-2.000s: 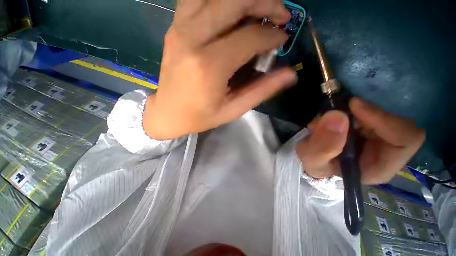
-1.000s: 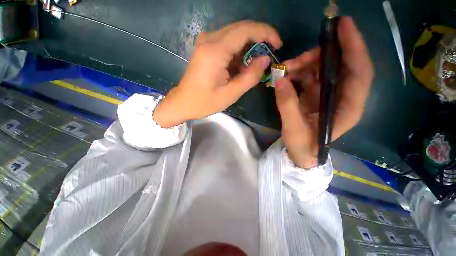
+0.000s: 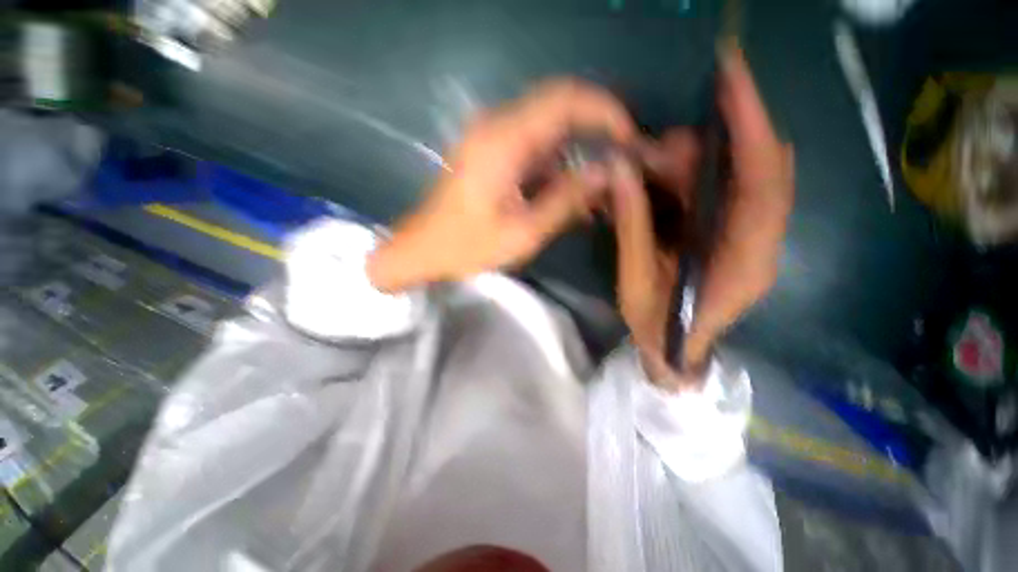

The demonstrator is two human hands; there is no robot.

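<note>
The view is blurred. My left hand (image 3: 491, 184) pinches the small device housing (image 3: 586, 151) between thumb and fingers in the middle of the view; its teal rim and board cannot be made out. My right hand (image 3: 714, 212) touches the same spot with its thumb and fingertips, and holds the black soldering iron (image 3: 703, 212) upright across the palm, its tip end away from me. The battery is not clearly visible; it may be hidden between the fingertips.
The dark green mat (image 3: 368, 56) lies under the hands. A pale slim strip (image 3: 867, 112) and a yellow ring-shaped item (image 3: 932, 140) lie at right. Blurred batteries (image 3: 184, 28) lie at the far upper left. Wrapped grey cartons (image 3: 123, 335) stand below the bench edge.
My right hand has come in from the right to meet my left, the iron turned upright. Since one second ago, the fingertips have closed together and the battery between them has gone from clear view.
</note>
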